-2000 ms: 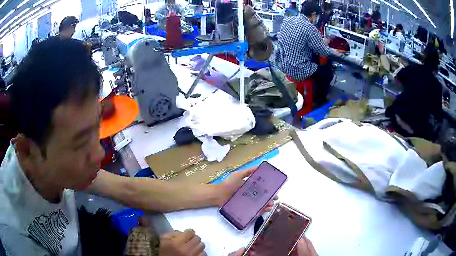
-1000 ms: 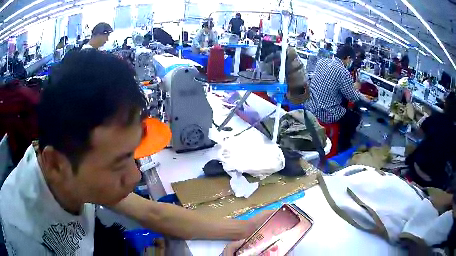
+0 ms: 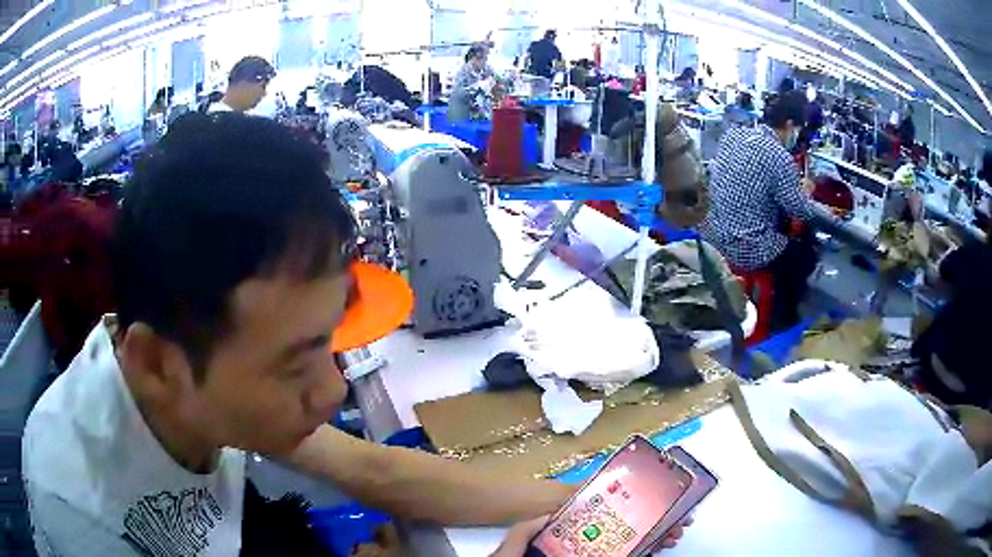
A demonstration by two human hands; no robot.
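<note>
A smartphone with a bright pinkish screen and small icons point(image 3: 611, 503) is tilted at the bottom centre. My left hand point(image 3: 522, 537) grips its lower left edge and is mostly cut off by the frame. A second phone with a purplish edge point(image 3: 698, 479) lies behind it, mostly hidden. Another person's bare forearm point(image 3: 435, 479) reaches from the left to behind the phones; that hand is hidden. A few fingertips show at the right edge of the phones, and I cannot tell whether they are my right hand's or the other person's.
A person point(image 3: 218, 305) leans in close at left. A grey and white sewing machine point(image 3: 441, 245) stands behind the table, near an orange disc point(image 3: 373, 305). White cloth point(image 3: 593, 337) lies by brown cardboard point(image 3: 479, 422). White cloth with brown strips point(image 3: 843, 430) is at right.
The view has swung up and left, so the scene sits further right and lower. My phone now overlaps the other phone, and its screen has gone from dark to bright with icons.
</note>
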